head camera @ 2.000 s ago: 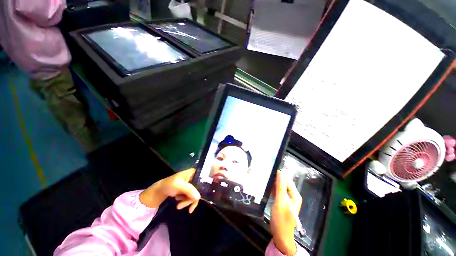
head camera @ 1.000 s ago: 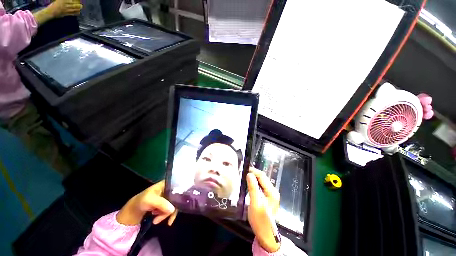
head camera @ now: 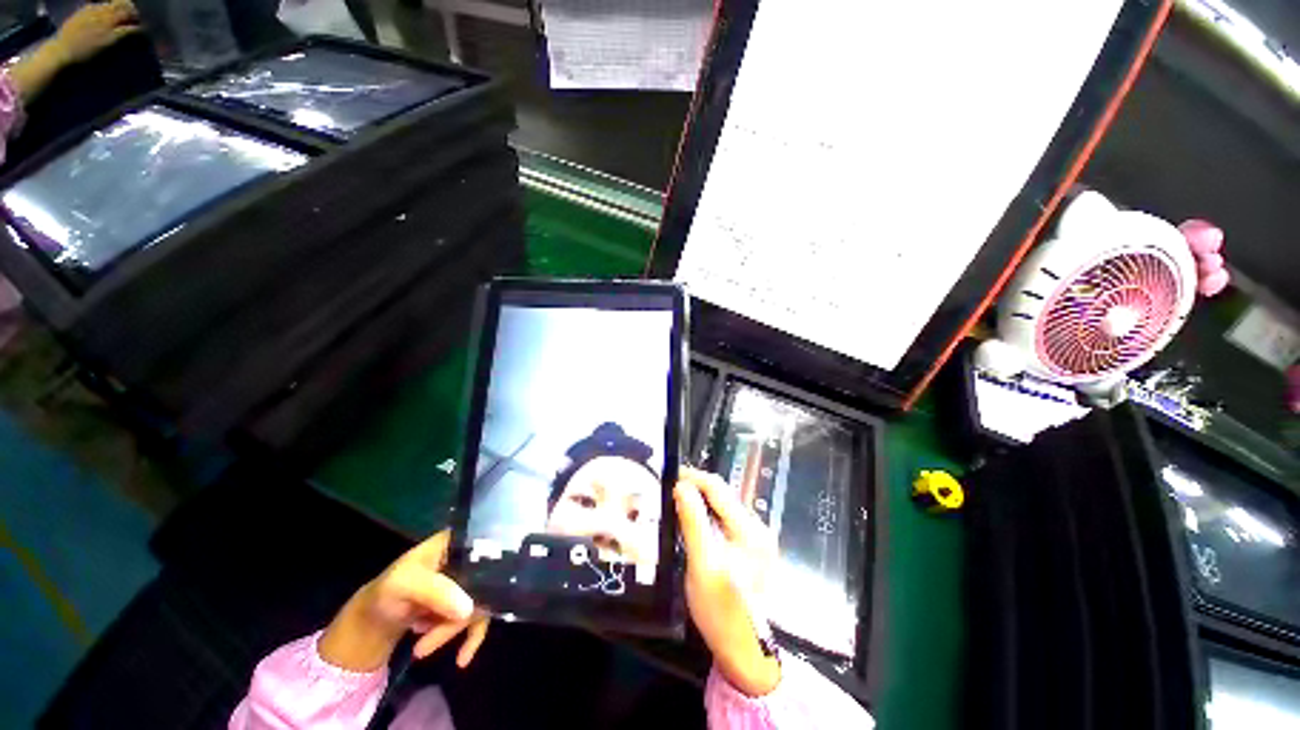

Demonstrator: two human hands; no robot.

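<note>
A black-framed tablet (head camera: 570, 442) is held up in front of me, nearly upright in the view. Its lit screen shows a camera view of a face, and a white squiggle shows near its lower right corner. My left hand (head camera: 409, 602) grips its lower left corner. My right hand (head camera: 724, 582) grips its right edge low down, with a thin dark object near the wrist. Behind the right hand a second tablet (head camera: 798, 499) lies in a dark foam tray (head camera: 873, 571), partly hidden.
A tray stack (head camera: 385, 243) with two tablets stands at the left. More black trays (head camera: 1062, 571) stand at the right. An instruction board (head camera: 884, 186), a fan (head camera: 1112, 307) and a small yellow object (head camera: 937, 491) are beyond. Another person's hand (head camera: 97, 29) shows top left.
The view has shifted, so the tray stack, board and fan sit further left. The held tablet stands straighter than at first, and the face on its screen sits lower than a second ago. Both hands kept their hold.
</note>
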